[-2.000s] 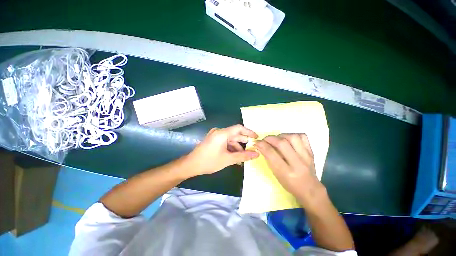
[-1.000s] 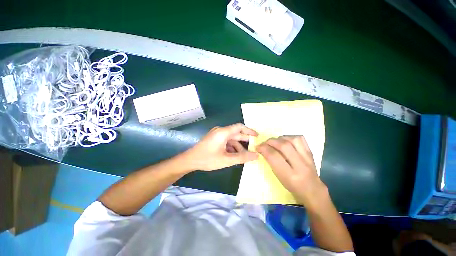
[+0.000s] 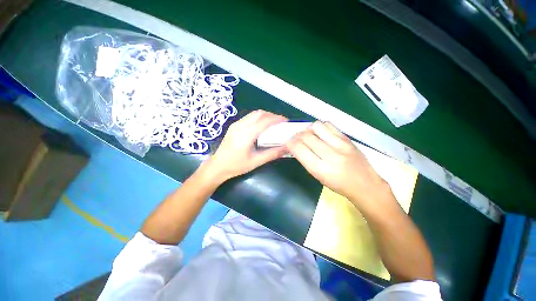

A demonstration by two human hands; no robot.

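Observation:
A white product box [image 3: 281,134] is between my two hands above the dark green bench. My left hand [image 3: 250,144] grips its left end. My right hand [image 3: 326,154] is on its right part, with the fingertips at the box face; whether they pinch a sticker cannot be seen. The yellow sticker sheet [image 3: 344,231] lies on the bench at the right, partly under my right hand and forearm.
A clear plastic bag [image 3: 82,82] with a heap of white looped cords [image 3: 170,97] lies at the left. Another white box [image 3: 392,91] is on the green belt beyond the pale metal strip [image 3: 264,76]. A blue scale [image 3: 504,258] is at far right. A brown carton [image 3: 44,176] stands at lower left.
The view has turned, so things appear shifted. My hands have left the sheet and moved to the white box, which lay on the bench before. The box on the belt has moved right.

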